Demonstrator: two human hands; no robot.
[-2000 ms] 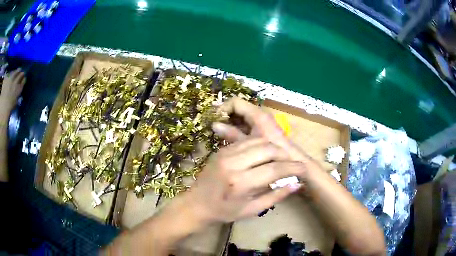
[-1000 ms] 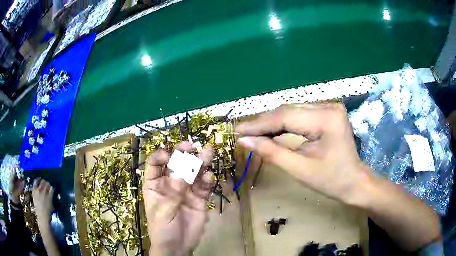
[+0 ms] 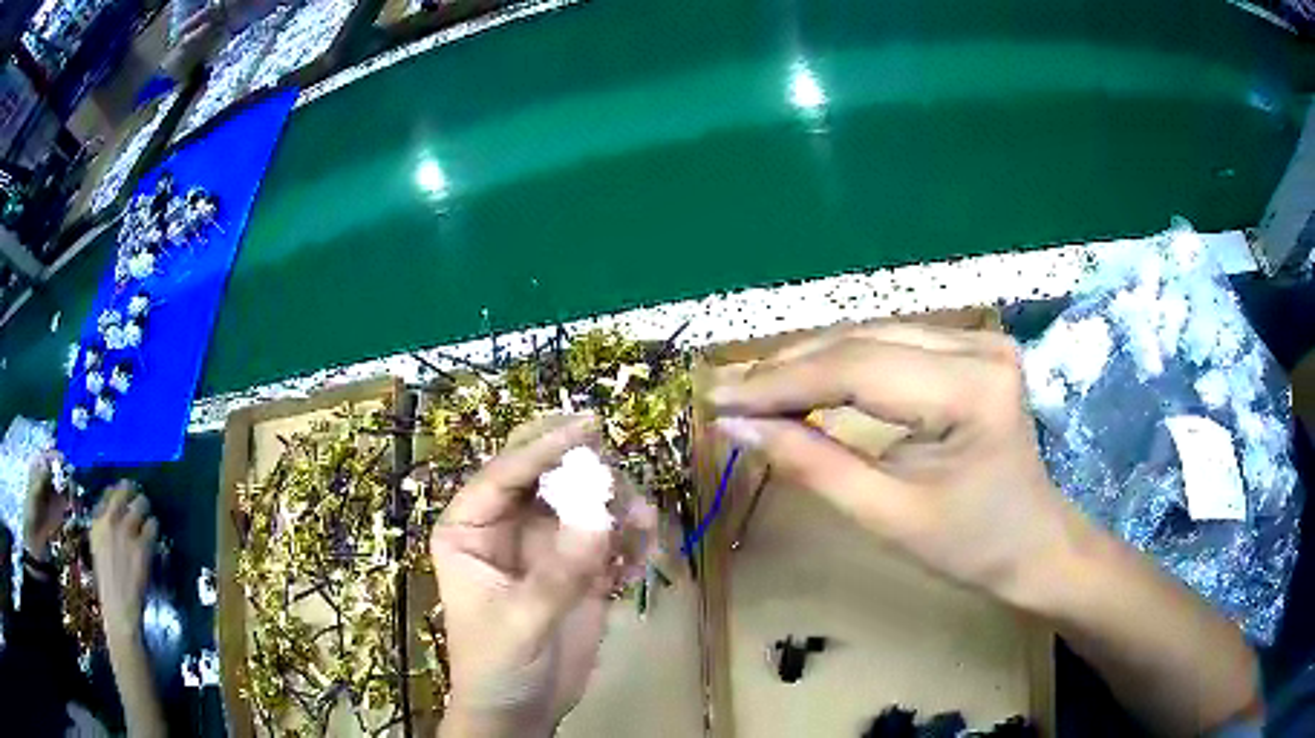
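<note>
My left hand [image 3: 527, 577] holds a white housing [image 3: 578, 487] between thumb and fingers over the middle tray. My right hand [image 3: 923, 454] is to its right, thumb and forefinger pinched together over the near side of the conveyor edge. A blue wire [image 3: 713, 508] and a thin brown wire [image 3: 751, 505] hang below the pinch; a bit of orange-yellow shows behind the fingers, so the orange piece is mostly hidden. Brass contacts with dark leads lie heaped in the left tray [image 3: 325, 555] and the middle tray, partly behind my left hand.
Black plastic parts [image 3: 945, 724] lie at the right tray's near end, one small group [image 3: 795, 656] apart. A clear bag of white housings [image 3: 1154, 433] is at right. A blue sheet [image 3: 180, 274] with white pieces is at left. Another person's hands [image 3: 123, 555] are at far left.
From two seconds ago, my hands have separated and the view has turned. In the last second, the white housing has turned in my left fingers; my right hand has hardly moved.
</note>
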